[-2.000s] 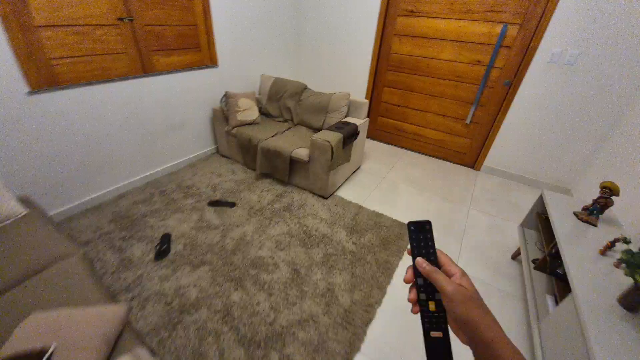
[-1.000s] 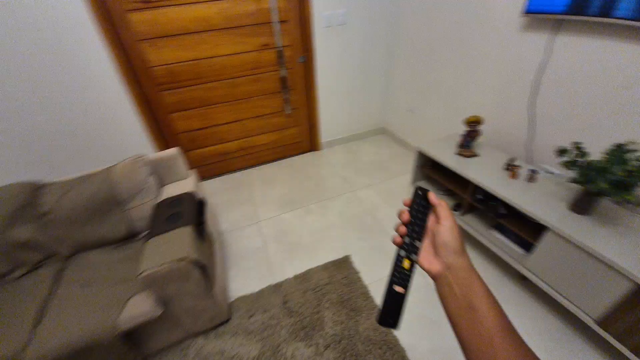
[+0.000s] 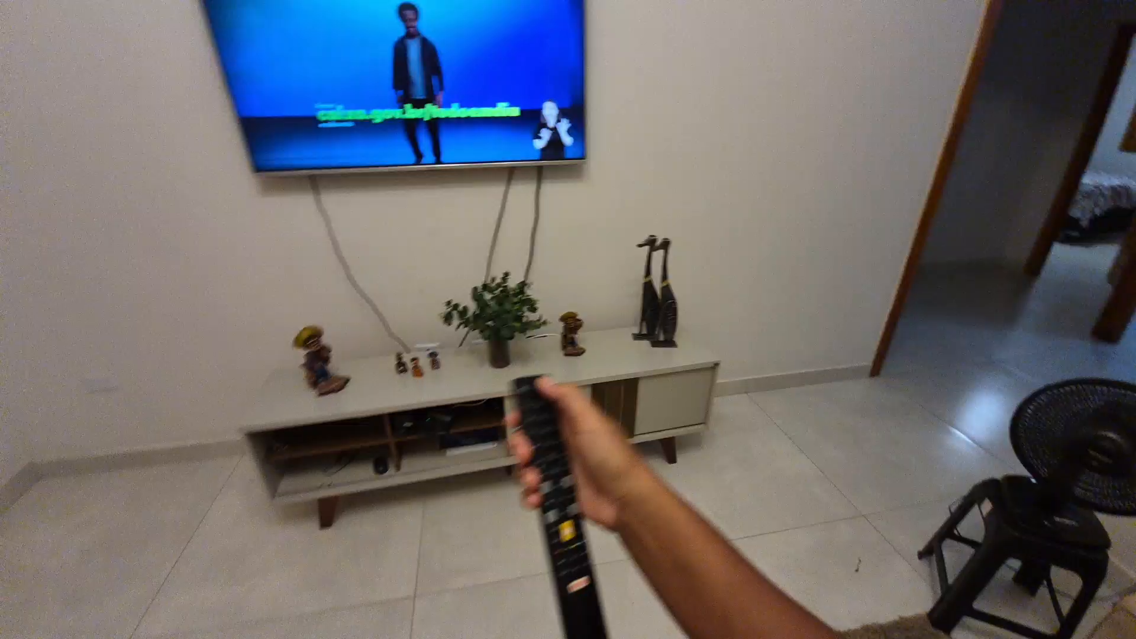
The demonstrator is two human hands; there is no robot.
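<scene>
My right hand [image 3: 590, 448] grips a long black remote control [image 3: 557, 497] with its thumb near the remote's upper end. The remote points away from me, toward the wall with a television [image 3: 399, 89]. On the lit screen a person stands against blue, with green writing across and a small signing figure at the corner. Below it, behind my hand, stands a low TV console [image 3: 674, 399] holding a potted green plant [image 3: 497, 311], clay figurines [image 3: 318, 359] and two dark bird statues [image 3: 657, 293]. My left hand is out of view.
At the right a black fan [image 3: 1087, 444] rests on a black plastic stool [image 3: 1021, 532]. A wood-framed doorway [image 3: 936, 195] opens to another room with a bed. Cables [image 3: 342, 257] hang from the television. The floor is pale tile [image 3: 772, 479], with a rug edge [image 3: 896, 626] at the bottom.
The view has swung far right from the sofa and wooden door to the television wall. The remote stays in my right hand.
</scene>
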